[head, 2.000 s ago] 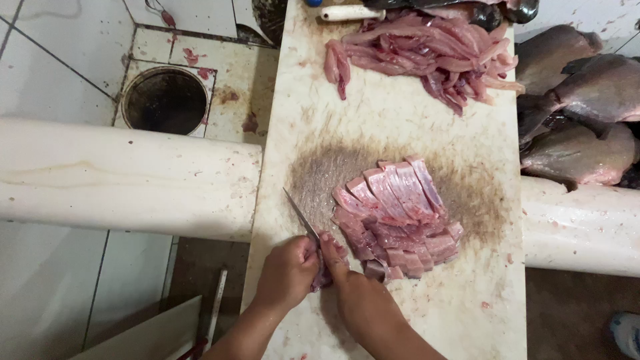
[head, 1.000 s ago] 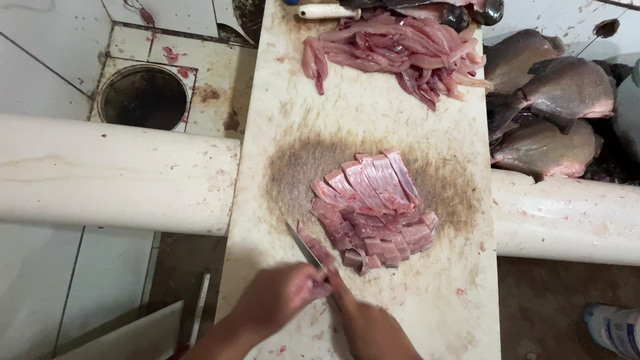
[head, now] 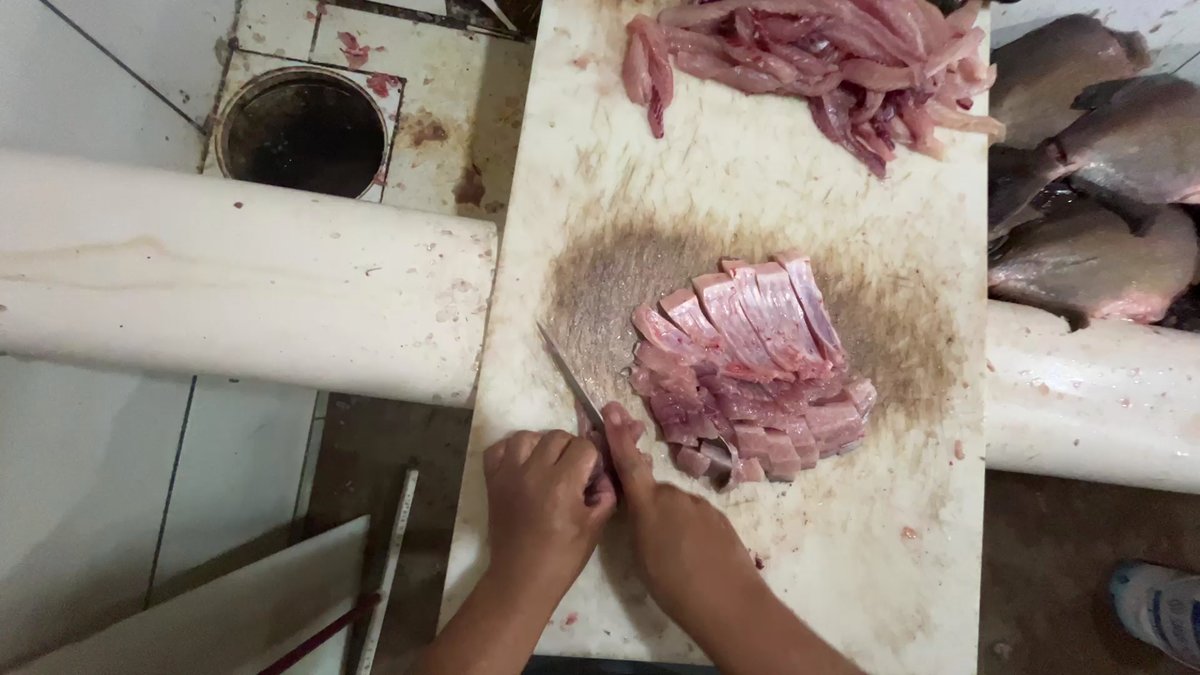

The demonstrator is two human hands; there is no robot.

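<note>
On a white cutting board (head: 844,581) my right hand (head: 670,530) grips a knife (head: 569,378); its handle is hidden in the fist, the index finger lies along the blade, and the tip points to the upper left. My left hand (head: 547,497), closed against the knife from the left, holds a piece of raw fish flesh that is mostly covered by the fingers. Just right of the blade lies a fish fillet cut into strips and chunks (head: 759,375). A heap of long pink fish strips (head: 806,66) rests at the board's far end.
Whole dark fish (head: 1106,248) are piled beyond the board's right edge. A thick white ledge (head: 244,281) runs to the left edge of the board, with a round dark drain opening (head: 302,133) behind it. A shoe (head: 1158,605) shows at the lower right.
The left hand, blurred and drawn a little away from the knife one second ago, is now close against it. The knife stays in the right hand. The view has shifted slightly.
</note>
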